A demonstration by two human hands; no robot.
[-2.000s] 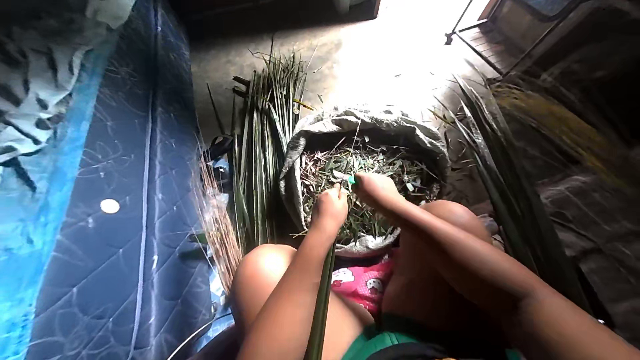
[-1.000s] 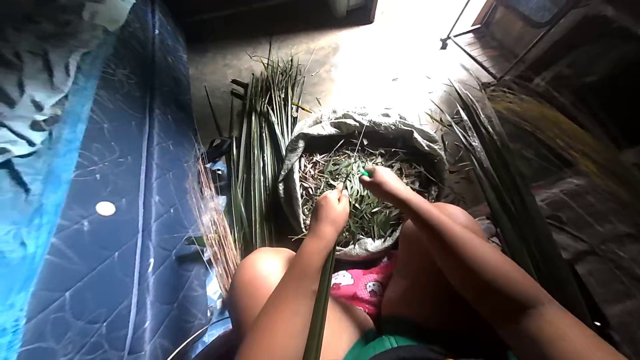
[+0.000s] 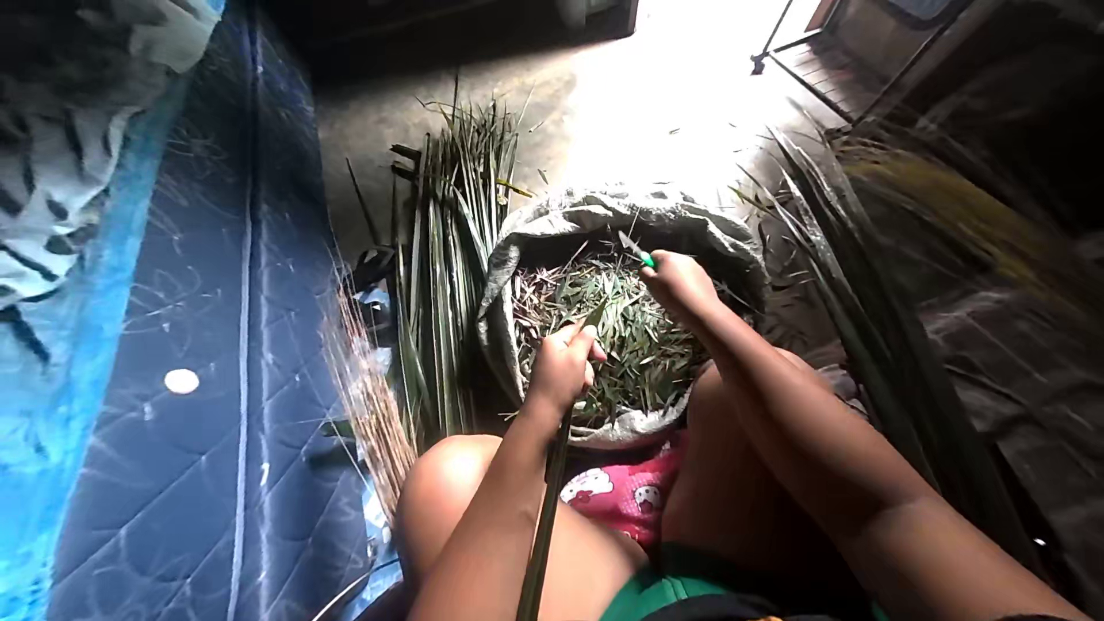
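My left hand (image 3: 564, 362) is closed on a long green palm leaflet (image 3: 547, 526), whose pointed tip shows just above my fingers and whose length runs down between my legs. In my right hand (image 3: 680, 280) is a small knife with a green handle (image 3: 647, 259); its blade (image 3: 630, 245) points up and left, apart from the leaflet. Both hands are over a woven plastic sack (image 3: 504, 267) with its rim rolled open. Short cut leaf scraps (image 3: 634, 345) fill the sack.
Long palm leaves (image 3: 444, 259) lie left of the sack, near a bundle of thin brown sticks (image 3: 375, 405). A dark blue mattress (image 3: 190, 466) is at the left. More palm leaves (image 3: 854, 285) lie at the right, below a metal-framed rack (image 3: 811, 86).
The two hands were close together two seconds ago. My right hand has moved up and to the right with the knife, and the leaflet tip now shows above my left hand.
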